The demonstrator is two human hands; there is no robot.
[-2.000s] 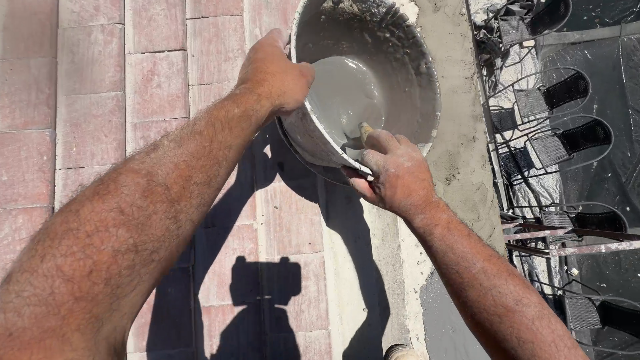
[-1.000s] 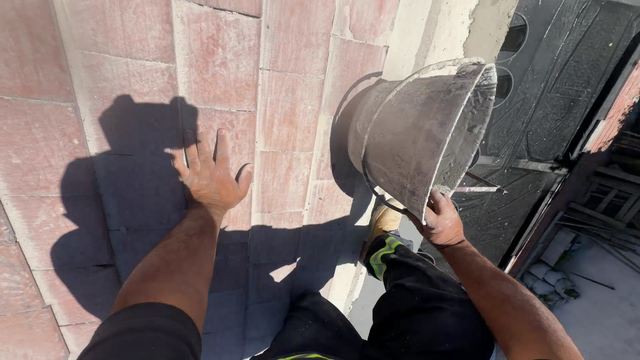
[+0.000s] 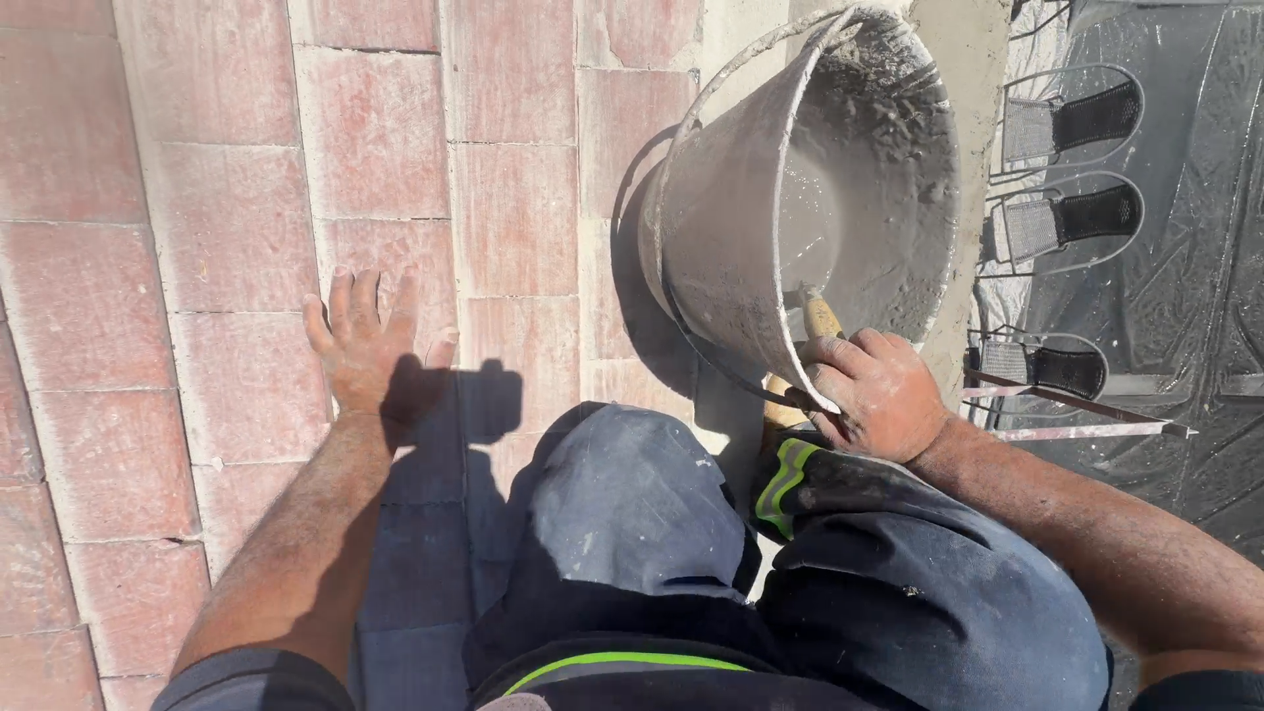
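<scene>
My left hand rests with spread fingers on the reddish roof tiles, holding nothing. At the right, my right hand grips the near rim of a mortar-caked bucket, together with the wooden handle of a tool whose far end goes into the bucket. The bucket lies tilted, its mouth facing right, with wet grey mortar inside. A wire bail runs round its outside.
My bent knees are below the bucket, and a boot shows beside it. A mortared edge runs along the right. Beyond it, lower down, are several mesh chairs, a metal frame and dark plastic sheeting.
My left hand was on the bucket's rim two seconds ago and is now flat on the tiles. My right hand has stayed at the rim. The view has shifted widely.
</scene>
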